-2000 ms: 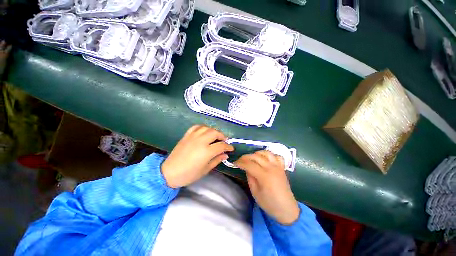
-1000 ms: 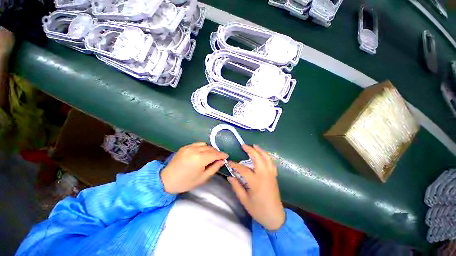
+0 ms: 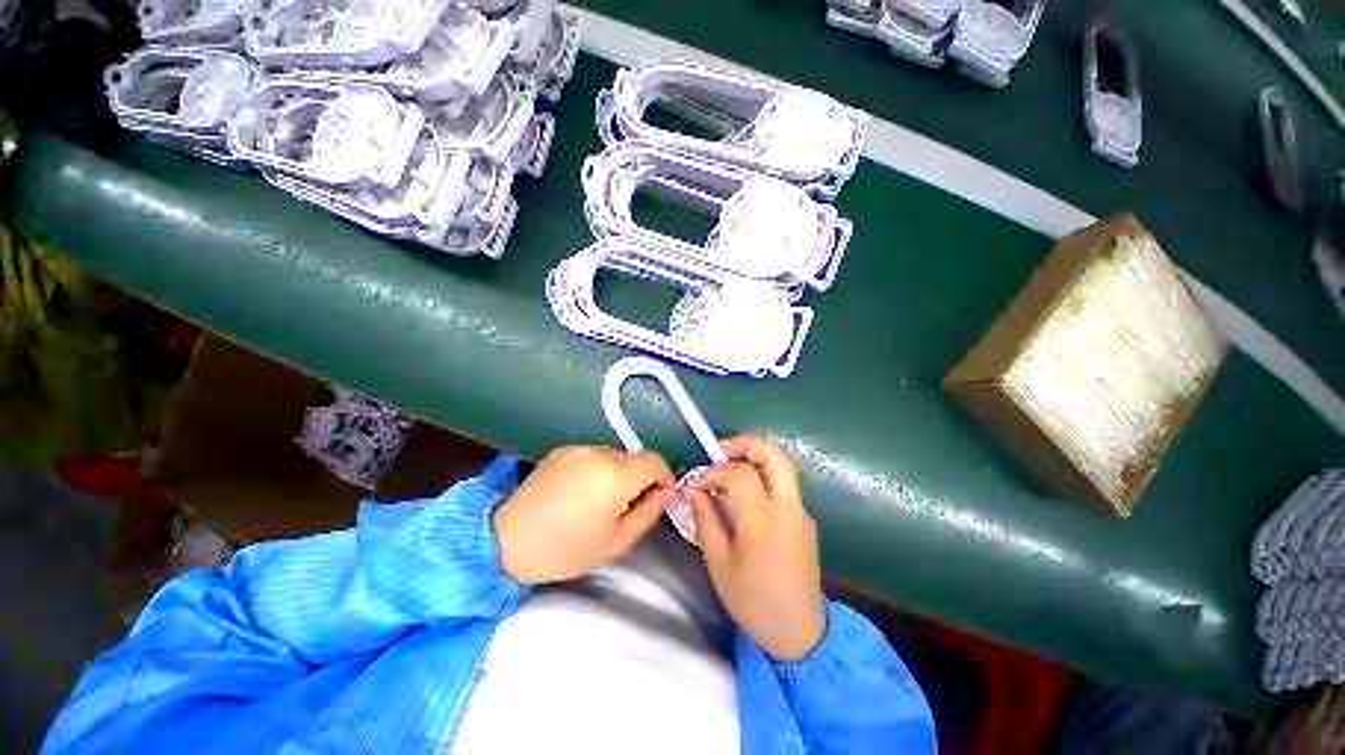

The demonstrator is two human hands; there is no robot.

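Note:
A white plastic frame [image 3: 645,378] is held at the bench's near edge, its open loop end pointing away from me. My left hand [image 3: 578,512] pinches its near end from the left. My right hand [image 3: 763,540] grips the same end from the right. The frame's round disc end lies between my fingertips and is mostly hidden by them. Whether a small insert is between the fingers, I cannot tell. Three short nested stacks of frames [image 3: 745,325] lie just beyond the hands.
Large frame stacks [image 3: 350,133] lie at upper left. An open carton [image 3: 1021,317] with packed pale strips stands at right. Loose frames [image 3: 1111,106] lie on the far belt. Another frame pile [image 3: 1298,583] is at far right. A brown carton [image 3: 236,428] is below the bench.
The frame has turned from lying crosswise to pointing away from me. Both hands have closed in around its disc end. More frames show at the top on the belt.

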